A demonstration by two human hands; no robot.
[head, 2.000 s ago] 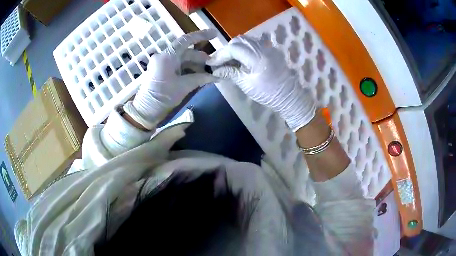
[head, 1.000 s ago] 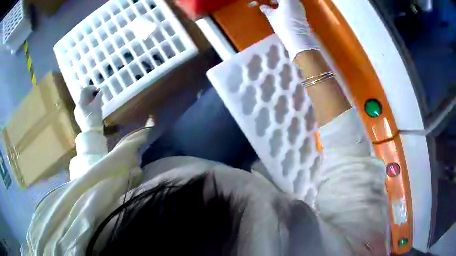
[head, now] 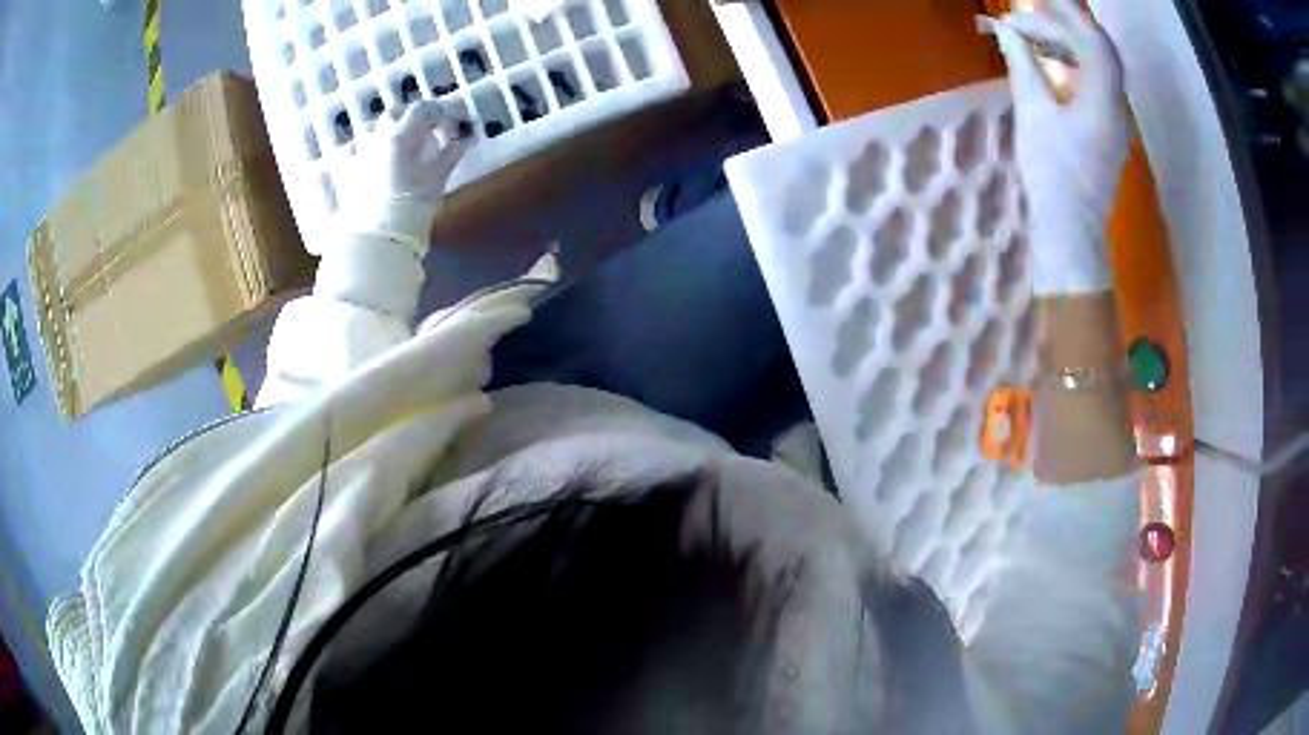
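The white left foam tray (head: 310,122) has a grid of square pockets, several holding black parts. My gloved left hand (head: 402,170) is at its near edge, with a small black part (head: 462,129) at its fingertips. My gloved right hand (head: 1070,144) is over the orange machine ledge at the top right, fingers bent. A pale tip shows at its fingers, but I cannot tell whether it holds anything. The white central foam tray (head: 887,338) with wavy pockets lies partly under my right forearm. An orange holder (head: 1006,428) sits on it beside my forearm.
A taped cardboard box (head: 158,237) stands at the left. The orange machine edge on the right carries a green button (head: 1147,363) and a red button (head: 1156,541). A brown carton edge is below the left tray. My lap shows between the trays.
The view has shifted left. My hands, together two seconds ago, are apart. My left hand has moved right along the left tray's near edge since one second ago; my right hand stays by the machine.
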